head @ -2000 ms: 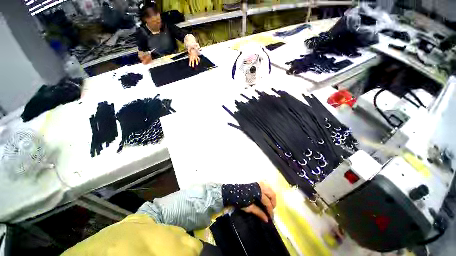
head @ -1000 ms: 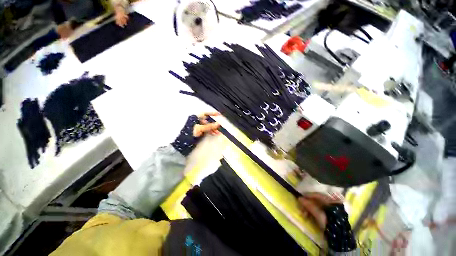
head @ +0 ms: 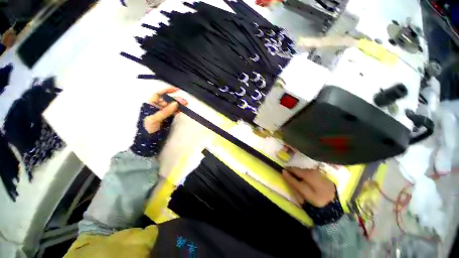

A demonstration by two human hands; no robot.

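My left hand (head: pixel 166 110) pinches the upper left end of a narrow black strap (head: pixel 229 137). My right hand (head: pixel 311 187) holds the strap's other end, just below the sewing machine head. The strap is stretched straight between both hands over the yellow work surface (head: pixel 297 210). A stack of black straps (head: pixel 226 194) lies nearest my body, below the held strap. The sewing machine (head: pixel 347 126) has a dark grey head cover with a red logo. The needle area is hidden under the head.
Finished straps (head: pixel 201 45) with silver D-rings (head: pixel 246 90) lie fanned left of the machine. Another black strap pile (head: pixel 32 121) is at far left. Thin red-orange cord (head: pixel 400 201) lies at right, beside crumpled white plastic (head: pixel 428 199).
My view has moved closer to the sewing area. Since the first frame, the strap has come up off the stack area and is held taut between both hands; my right hand has come into view.
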